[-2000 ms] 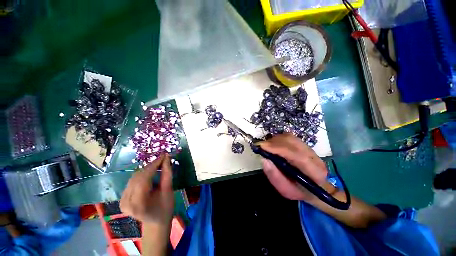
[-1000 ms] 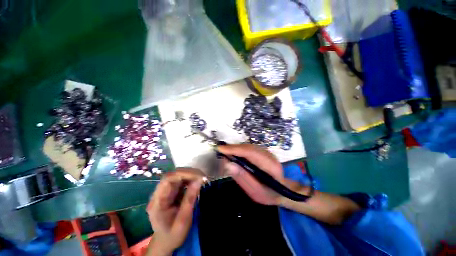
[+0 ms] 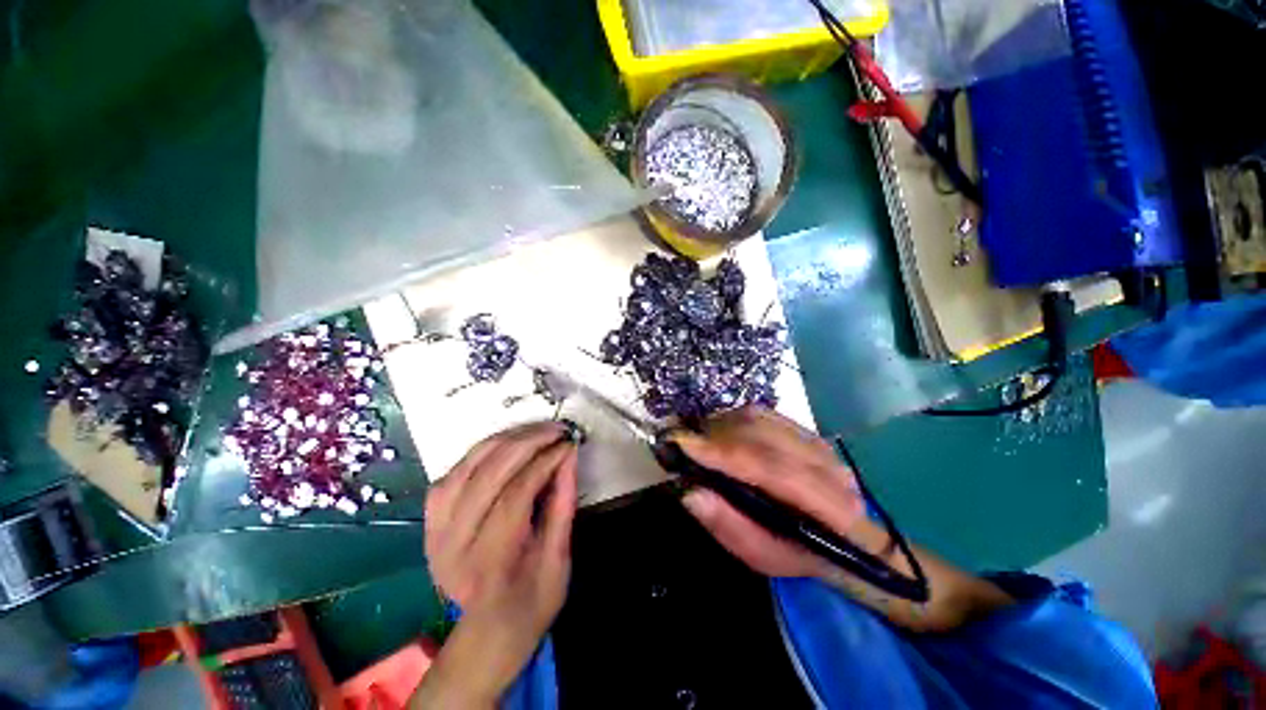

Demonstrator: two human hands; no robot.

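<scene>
My right hand (image 3: 771,486) holds the black soldering iron (image 3: 791,524) like a pen. Its thin metal tip points up and left over the cream board (image 3: 458,423). My left hand (image 3: 503,520) is at the board's front edge and pinches a tiny dark part (image 3: 571,433) between thumb and finger; its details are too small to tell. A heap of dark round parts with leads (image 3: 694,333) lies on the board's right side. A few dark parts (image 3: 489,350) lie apart on its left. A loose heap of pink-red and white small discs (image 3: 308,423) lies left of the board.
The translucent hood (image 3: 417,167) hangs over the board's back edge. Behind the board stand the tape-roll cup (image 3: 711,167) of silvery pieces and a yellow box (image 3: 743,63). A blue box (image 3: 1069,153) and clip lead (image 3: 902,104) are right. More dark parts (image 3: 125,354) lie far left.
My left hand has moved right, from the pink-red heap to the board's front edge, and now pinches a small part. The iron stays in my right hand. The camera view has shifted.
</scene>
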